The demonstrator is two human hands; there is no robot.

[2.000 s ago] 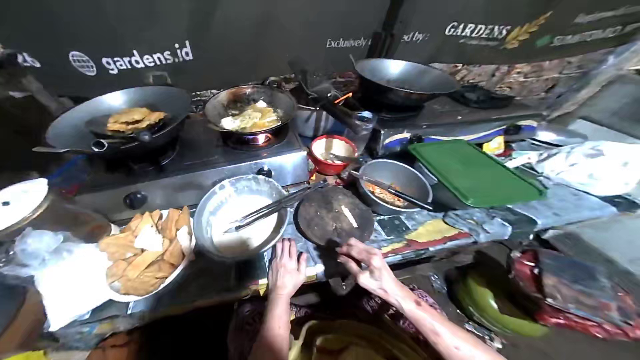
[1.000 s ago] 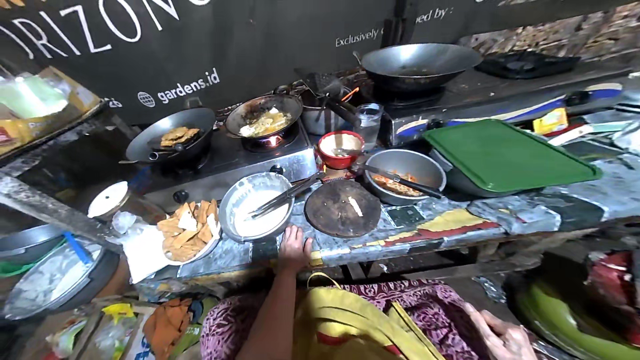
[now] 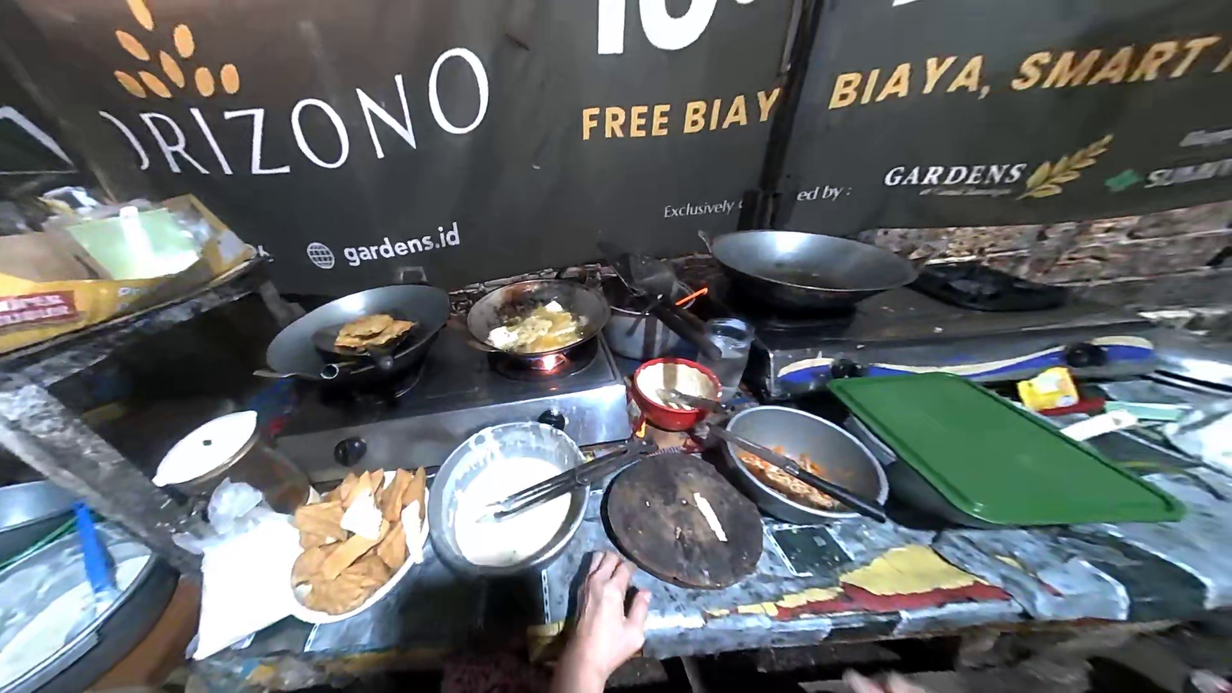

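My left hand (image 3: 608, 616) rests on the front edge of the counter, just below a round dark wooden board (image 3: 664, 539) with a thin pale strip on it. Only a small blurred part of my right hand (image 3: 881, 681) shows at the bottom edge, so its fingers are hidden. Left of the board stands a metal bowl of white batter (image 3: 510, 529), with metal tongs (image 3: 568, 481) lying across it. A grey pan (image 3: 866, 462) to the right holds reddish food and a dark-handled utensil. A plate of fried tofu pieces (image 3: 337, 568) sits farther left.
Behind, a small pan of frying food (image 3: 539, 322) sits over a lit burner, beside a wok with fried pieces (image 3: 361, 332). A large wok (image 3: 808, 265), a red bowl (image 3: 677, 395) and a green tray (image 3: 1011, 448) stand around. A shelf frame (image 3: 87, 462) rises at left.
My right hand has moved from near the round board down and right to the lower edge of the view. My left hand stays at the counter edge. The view has tilted up.
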